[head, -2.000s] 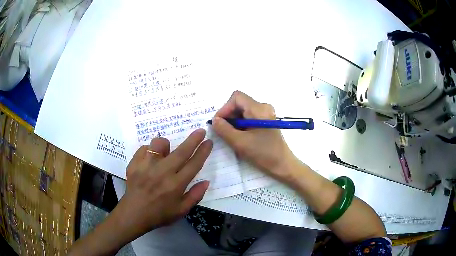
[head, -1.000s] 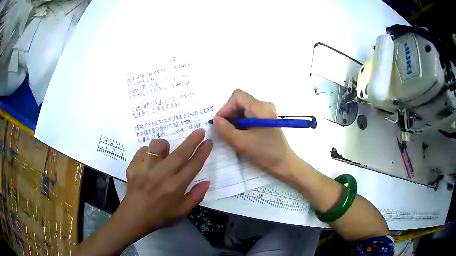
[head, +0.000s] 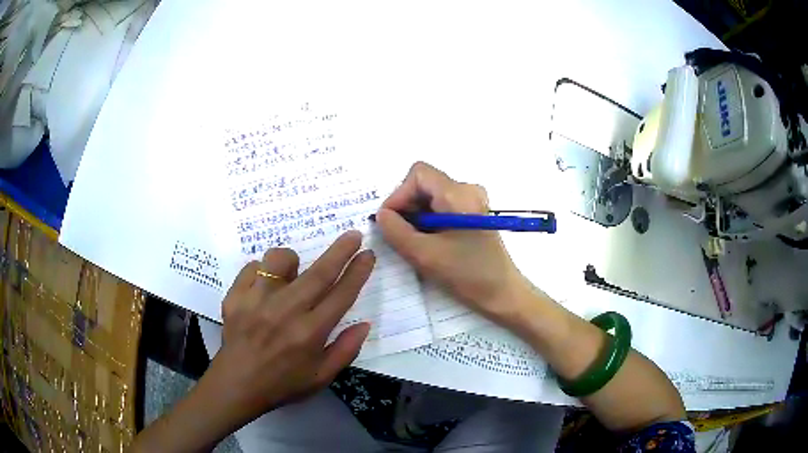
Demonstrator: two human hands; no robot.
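Observation:
A white lined record sheet with rows of blue handwriting lies flat on the white table. My right hand is shut on a blue ballpoint pen; the dark tip is at the right end of a written row. My left hand lies flat on the sheet's lower left part with its fingers apart and holds nothing. The fingertips point toward the pen tip. My hands hide part of the lower lines.
A white sewing machine stands at the right, with pink-handled snips beside it. At the left are heaped white pieces, a blue bin and a cardboard-topped surface. A printed scale runs along the table's front edge.
The pen has tilted very slightly in my right hand, and its tip remains near the same row. My left hand has barely moved.

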